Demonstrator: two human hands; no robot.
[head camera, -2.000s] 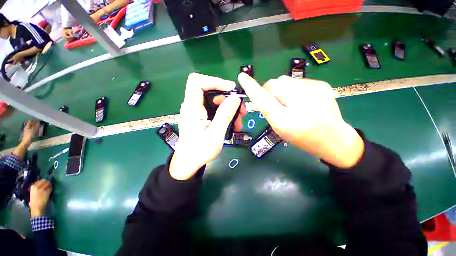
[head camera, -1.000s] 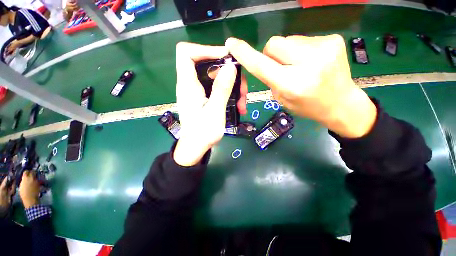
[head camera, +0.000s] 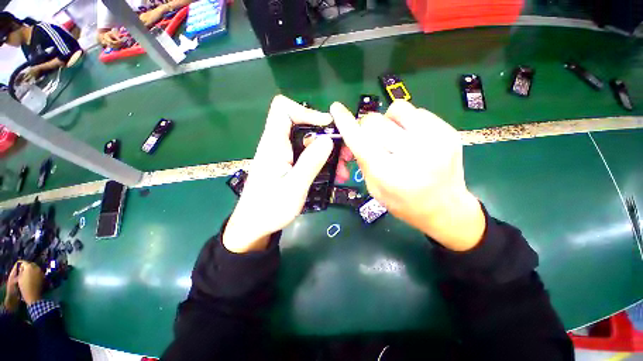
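Observation:
My left hand (head camera: 271, 180) holds a black phone housing (head camera: 321, 176) upright above the bench, its thumb across the upper part. My right hand (head camera: 416, 169) is closed at the housing's top right, index fingertip near the housing's end. A thin silver tool tip (head camera: 331, 135) shows between the fingertips; the rest of it is hidden by the right hand. A reddish patch (head camera: 343, 166) shows at the housing's right edge. Keypad phones lie below and beside the hands, one at the right (head camera: 372, 209) and one at the left (head camera: 238, 182). A pale oval ring (head camera: 333, 230) lies below them.
Phones, one yellow-framed (head camera: 397, 90), lie on the green belt beyond the cream strip (head camera: 507, 130). A flat smartphone (head camera: 111, 210) lies left, near a neighbour's hands (head camera: 27, 282) and a heap of black parts (head camera: 28, 236). A grey post (head camera: 70, 144) crosses the left. Black equipment (head camera: 278, 27) and red trays (head camera: 465, 14) stand behind.
The view has shifted, and both hands with the housing appear lower than a second ago. The phones on the belt have moved left. Both hands keep their hold at the housing.

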